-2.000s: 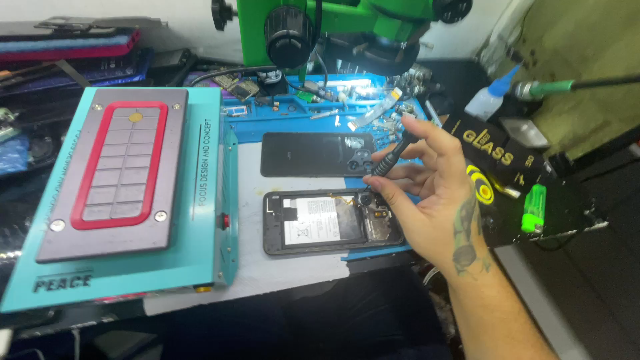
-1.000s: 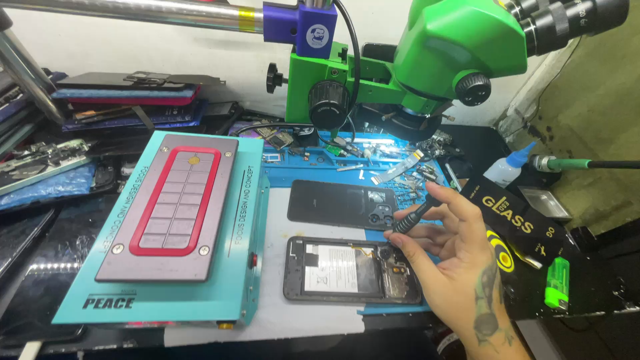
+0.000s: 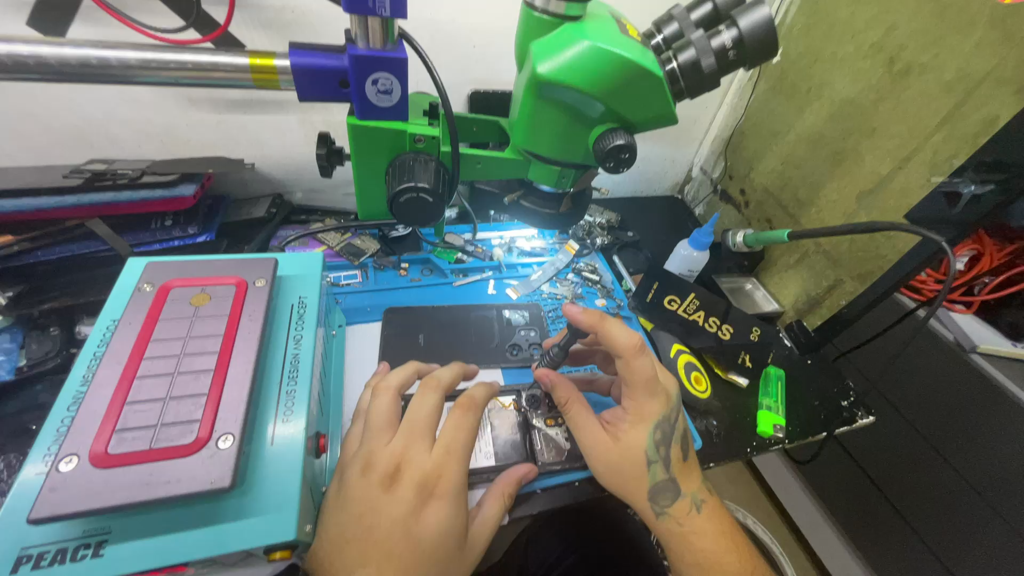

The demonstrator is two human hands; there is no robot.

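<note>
An opened smartphone (image 3: 504, 432) lies on the work mat, its battery and inner parts showing. My left hand (image 3: 424, 456) rests over the phone's left part, fingers spread at its far edge and thumb by its near edge. Between thumb and fingers, my right hand (image 3: 620, 396) grips a small dark screwdriver (image 3: 562, 347), tilted, its lower end above the phone's camera area; the tip is hard to make out. Just beyond the phone lies a dark back cover (image 3: 448, 334) with camera rings at its right end.
A teal heating plate machine (image 3: 308, 360) stands at left. A green microscope (image 3: 592, 72) overhangs the blue mat (image 3: 384, 292) with loose parts. At right are a glue bottle (image 3: 690, 252), a black packet (image 3: 688, 308), a green lighter (image 3: 771, 400) and a cable (image 3: 864, 228).
My left hand has come into view and onto the phone's left part. The right hand still holds the screwdriver over the phone's right part. The view has shifted, showing more of the microscope.
</note>
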